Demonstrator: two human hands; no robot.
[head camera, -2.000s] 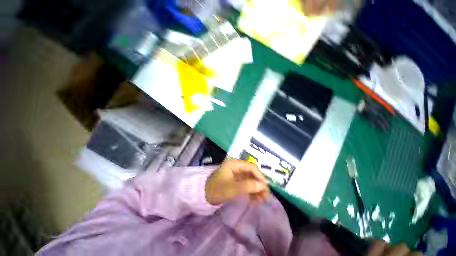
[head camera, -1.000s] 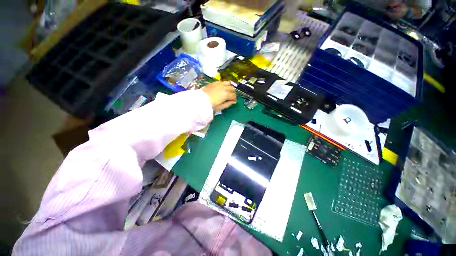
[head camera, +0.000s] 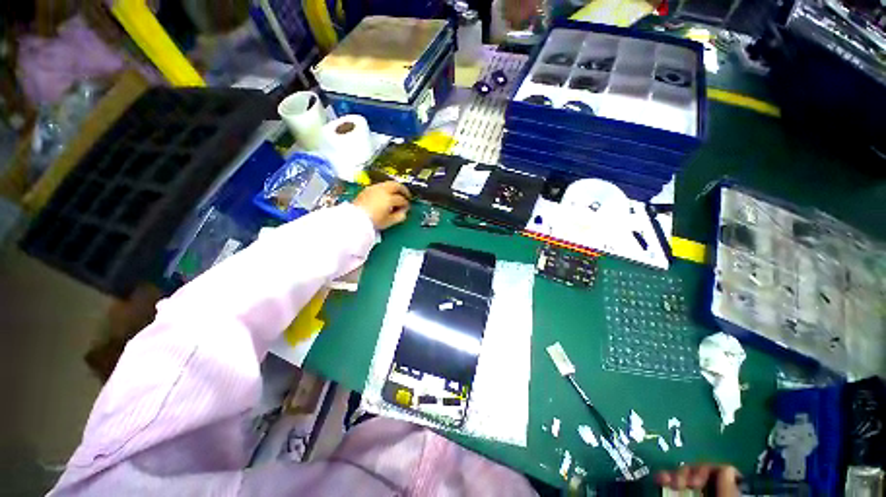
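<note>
The black glossy display module (head camera: 445, 315) lies face up and unlit, with a bright reflection across it, on a silvery bubble-wrap sheet (head camera: 510, 349). Small white stickers sit on its glass; small parts and a yellow patch show at its near end. My left hand (head camera: 385, 204) is beyond the display to the left, at the left end of a long black strip-like part (head camera: 466, 184); whether its fingers hold anything is hidden. My right hand (head camera: 699, 478) is cut off by the bottom edge at right; only fingers show, near something dark.
A thin brush-like tool (head camera: 578, 383) lies among white scraps (head camera: 622, 442) at right. Beyond are a clear dotted mat (head camera: 646, 325), a small dark board (head camera: 566, 266) and stacked blue trays (head camera: 602, 136). White rolls (head camera: 347, 143) and a blue bag of parts (head camera: 298, 186) stand at far left.
My left hand has moved from the display's near end to the far left by the black part. The view has swung and steadied. My right-hand fingers show again at the bottom edge. The display still lies on its wrap.
</note>
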